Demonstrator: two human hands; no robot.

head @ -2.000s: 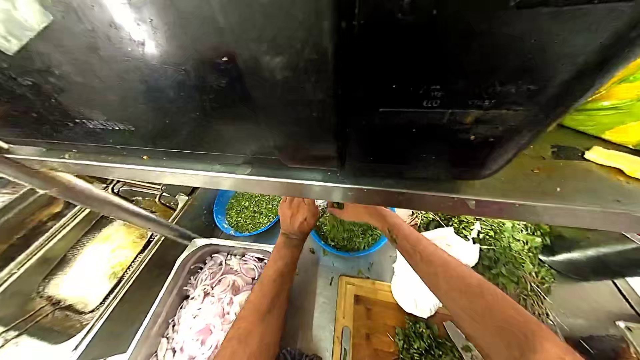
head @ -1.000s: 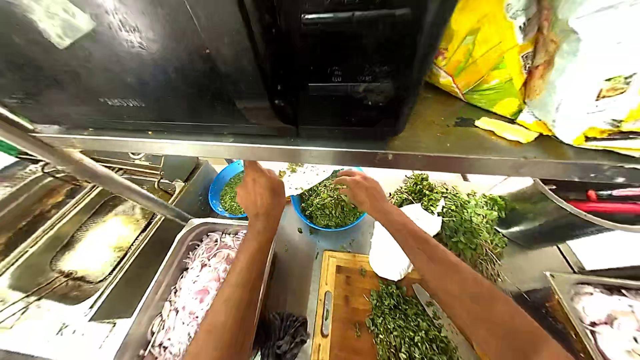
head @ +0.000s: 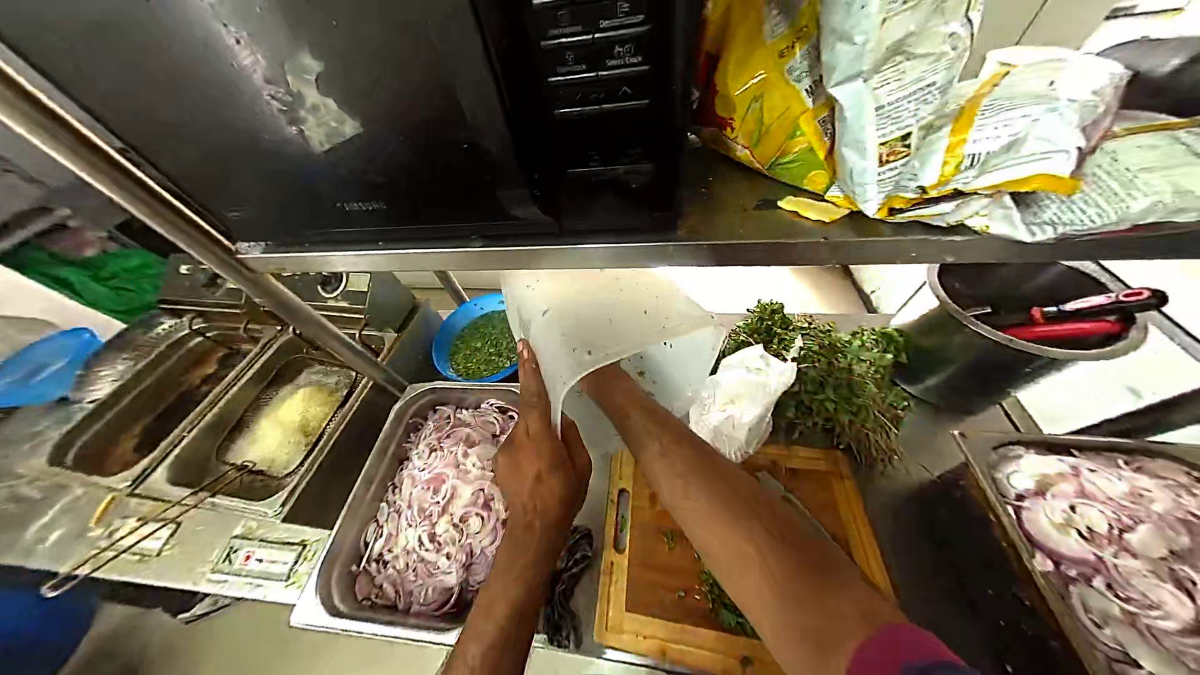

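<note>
My left hand grips the left edge of a white flexible sheet, thumb and fingers on either side of it. The sheet is curved and dotted with green bits. My right forearm reaches under the sheet's curl, so my right hand is hidden behind it. A blue bowl of chopped herbs stands left of the sheet. Nearer me lies a wooden cutting board with chopped greens and a knife, partly behind my right arm. A crumpled white plastic bag rests at the board's far edge, beside bunched leafy herbs.
A steel pan of sliced onions stands at left, another tray of onions at right. Fryers are far left, with food bubbling in a basket. A metal shelf edge crosses above my hands, carrying a microwave oven. A dark bucket holds red-handled tools.
The white sheet has been raised and curled, and now hides the second blue bowl. My right hand has gone out of sight behind it. The view has turned.
</note>
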